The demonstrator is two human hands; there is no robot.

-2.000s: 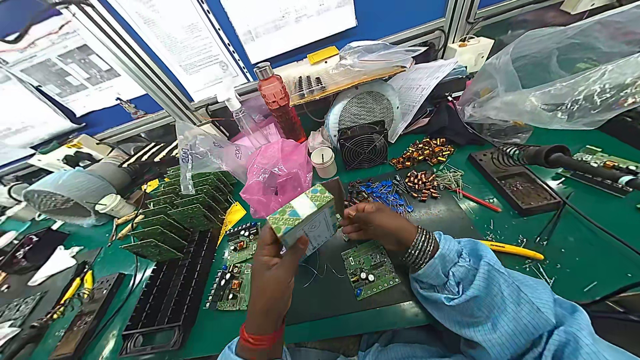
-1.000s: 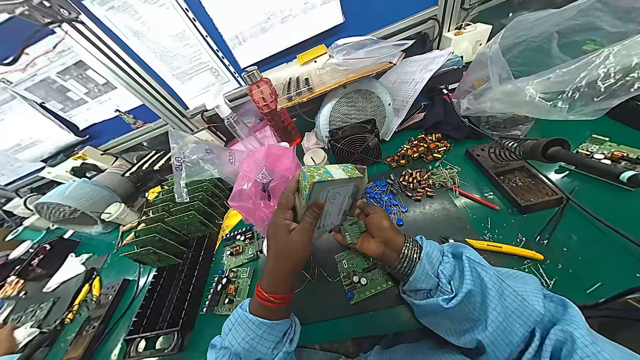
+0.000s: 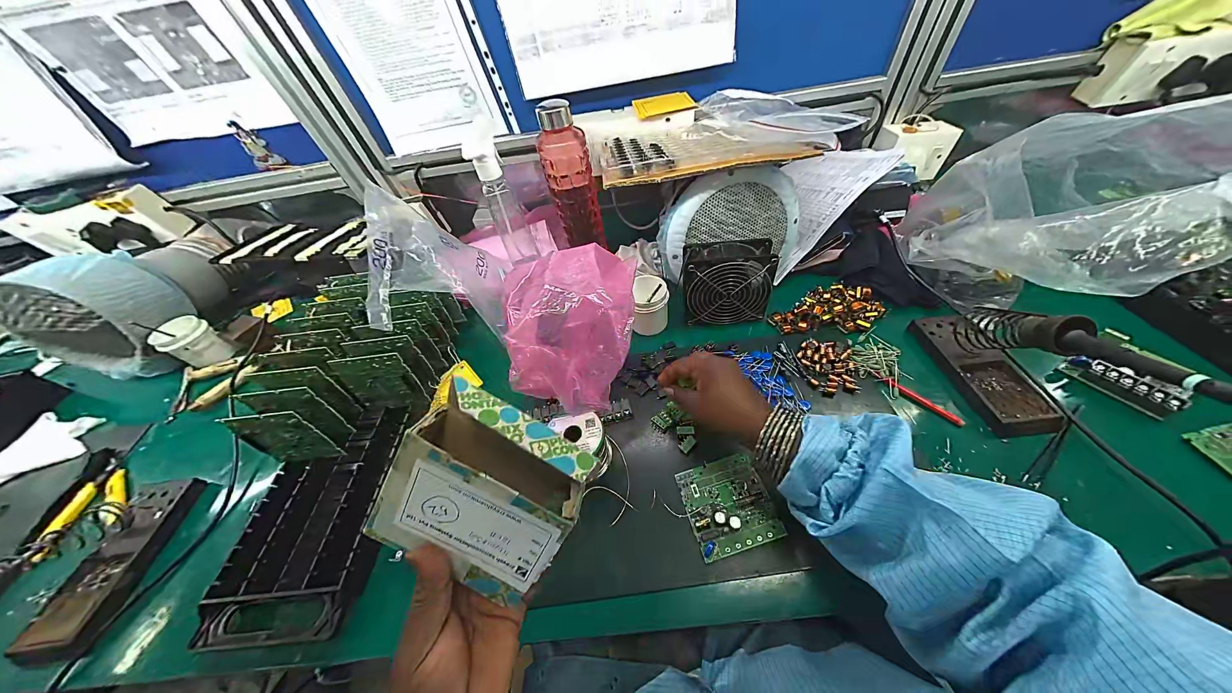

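My left hand [image 3: 457,621] holds an opened cardboard box [image 3: 481,491] from below, near the front edge of the bench. The box has a printed label and its inside looks dark. My right hand [image 3: 717,395] is over green terminal blocks [image 3: 671,418] at the middle of the mat; its fingertips are bent together, and whether they hold a part cannot be told. Below that hand a green circuit board [image 3: 729,507] lies flat. A solder wire spool [image 3: 580,438] is partly behind the box. Blue components [image 3: 767,375] and copper-wound coils [image 3: 830,367] lie in piles right of the hand.
Upright circuit boards [image 3: 298,395] stand in a black rack [image 3: 289,577] at left. A pink plastic bag [image 3: 568,322], a white cup [image 3: 650,306] and a black fan [image 3: 729,281] stand behind the mat. At right are a soldering iron [image 3: 1107,346], its holder [image 3: 1001,385] and a red stick tool [image 3: 924,401].
The box in my left hand has moved left and down, away from my right hand, and is now open toward me. My right hand has moved away from the box to the small parts.
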